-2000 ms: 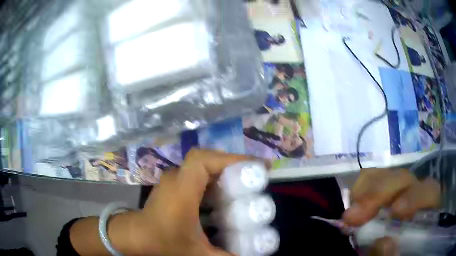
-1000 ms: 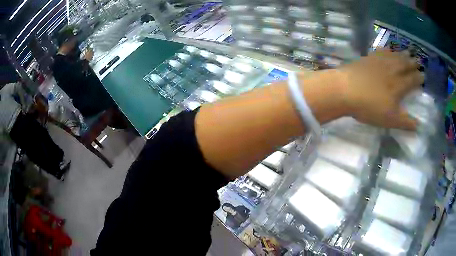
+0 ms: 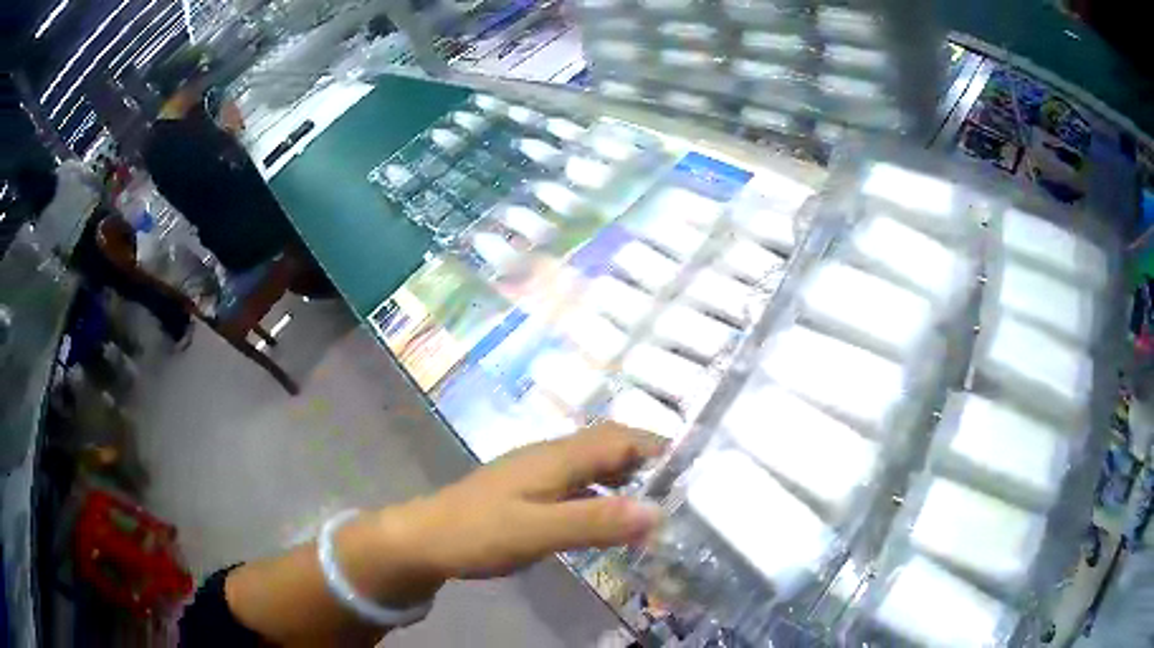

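A large clear blister tray (image 3: pixel 873 570) holds two rows of white oblong plastic units, such as this one (image 3: pixel 759 517), at the right. My left hand (image 3: pixel 544 506), with a white bracelet at the wrist, is at the tray's near left corner. Its fingers are apart and their tips meet or overlap the tray's edge; no unit shows in it. Whether the fingertips press on the edge cannot be told. My right hand is out of the picture.
More white units (image 3: pixel 664 373) lie in rows left of the tray, over printed photos. Another clear tray (image 3: pixel 424 190) rests on the green bench (image 3: pixel 335 190). A person in dark clothes (image 3: pixel 215 184) is beyond. A red crate (image 3: pixel 127 551) stands on the floor.
The view has swung left from the bench edge. My left hand held three units, then reached over the tray's far part, and has drawn back to its near corner without them. My right hand has left view.
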